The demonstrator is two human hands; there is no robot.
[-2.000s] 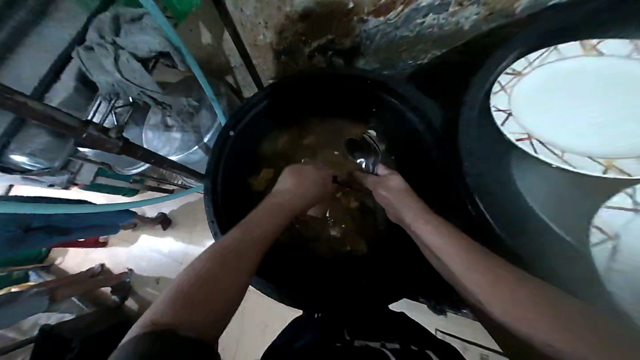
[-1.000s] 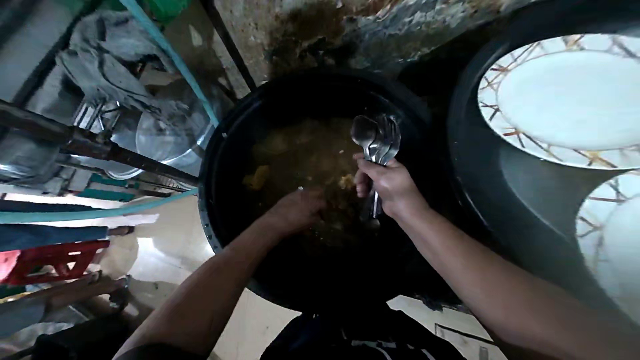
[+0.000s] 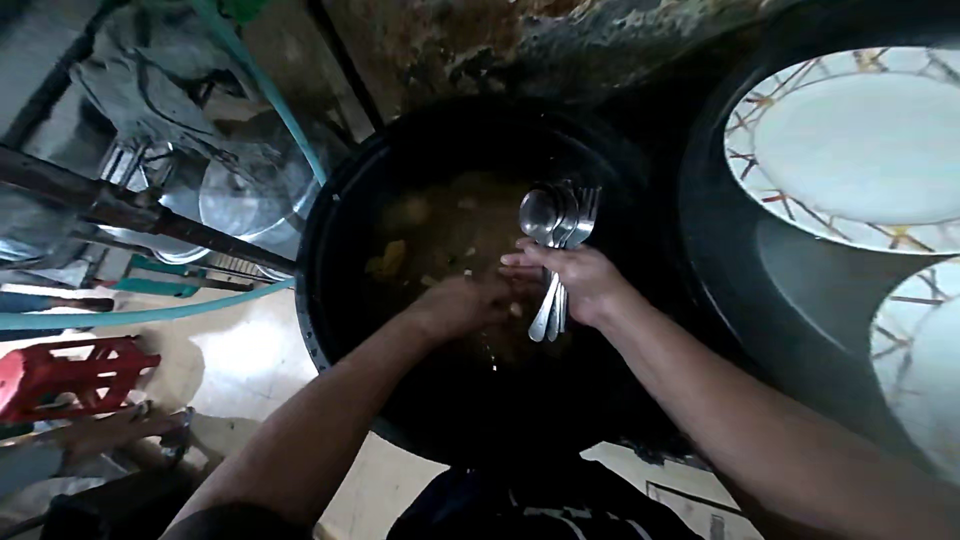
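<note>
A large black tub (image 3: 319, 300) holds murky brown water (image 3: 450, 225) with food scraps (image 3: 390, 259) floating in it. Over its right half, my right hand (image 3: 577, 281) grips a bunch of metal spoons and forks (image 3: 559, 217), heads pointing away from me and handles slanting down below the palm. My left hand (image 3: 469, 304) is low at the water, just left of the cutlery; its fingers are blurred and partly under the surface, so whether they hold anything is hidden.
Patterned white plates (image 3: 855, 150) lie in a second dark tub (image 3: 787, 292) on the right. At left are a teal hose (image 3: 277, 97), a rusty metal bar (image 3: 187, 229), metal pots (image 3: 240, 202), a grey cloth (image 3: 142, 90) and a red plastic stool (image 3: 75, 375). A rough wall (image 3: 480, 45) stands behind.
The cutlery in my right hand has come up from lower in the tub since the oldest frame and fans out more visibly. My left hand has moved away from it, then back nearer to it.
</note>
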